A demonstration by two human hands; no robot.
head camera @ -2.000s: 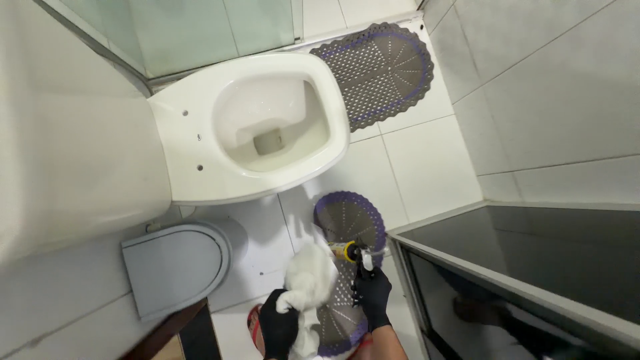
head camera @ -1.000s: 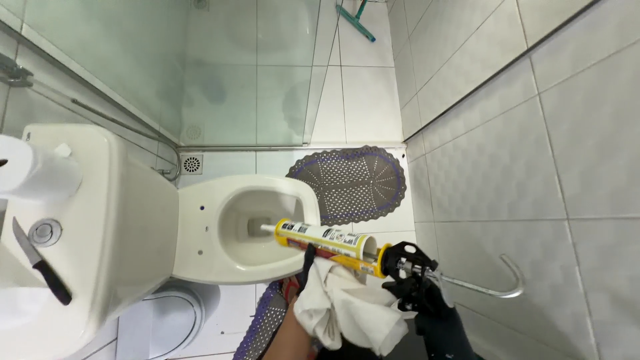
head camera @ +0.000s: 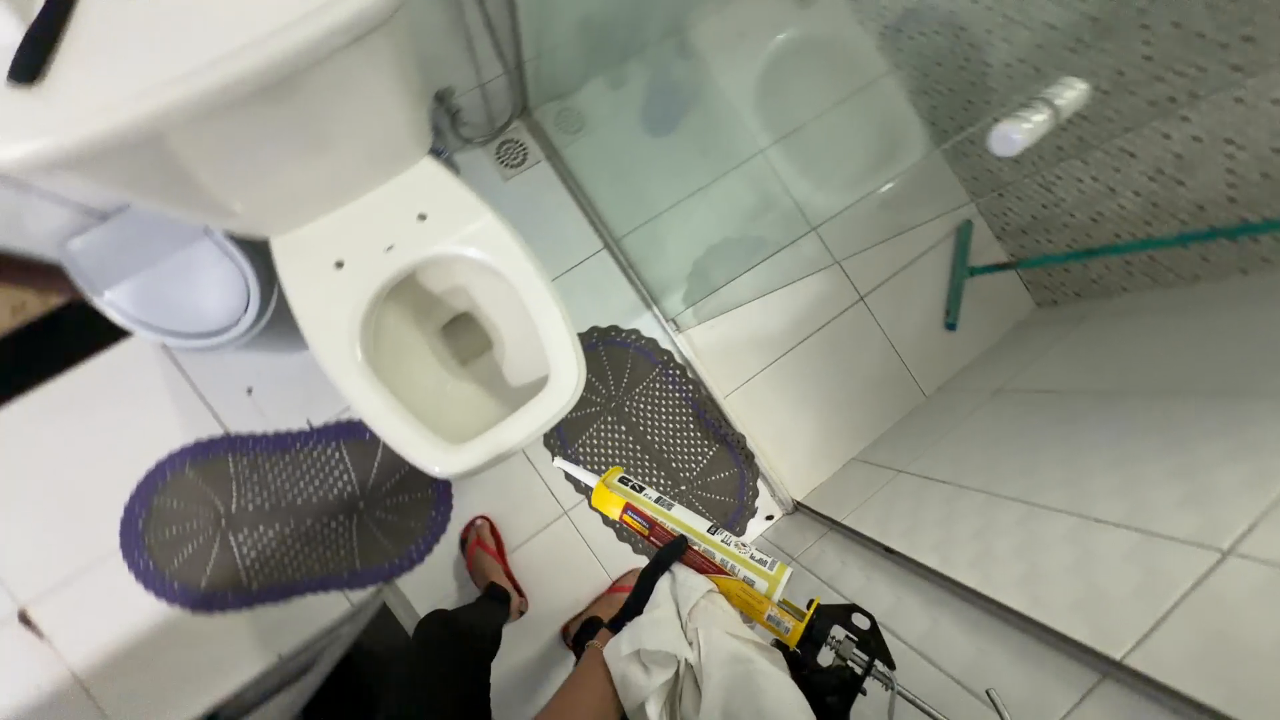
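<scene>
My left hand point(head camera: 648, 590), in a black glove, holds a white cloth point(head camera: 700, 650) and lays a finger against the side of a sealant cartridge point(head camera: 690, 535). The cartridge sits in a yellow and black caulking gun point(head camera: 785, 612), its pale nozzle pointing up and left over a mat. My gloved right hand point(head camera: 825, 680) is closed around the gun's handle at the bottom edge, partly hidden by the gun and cloth. Left of the nozzle stands a white toilet bowl point(head camera: 455, 340) without a seat; holes show at its rear rim.
Crocheted mats lie on the floor, one purple-edged point(head camera: 290, 515), another point(head camera: 650, 420) beside the shower glass point(head camera: 720, 150). A lidded bin point(head camera: 190, 280) stands left of the toilet. A green squeegee point(head camera: 960, 275) and a floor drain point(head camera: 512, 153) are also in view.
Both hands and the caulking gun have moved away from the toilet bowl, where the nozzle pointed about one second ago. The view has turned considerably.
</scene>
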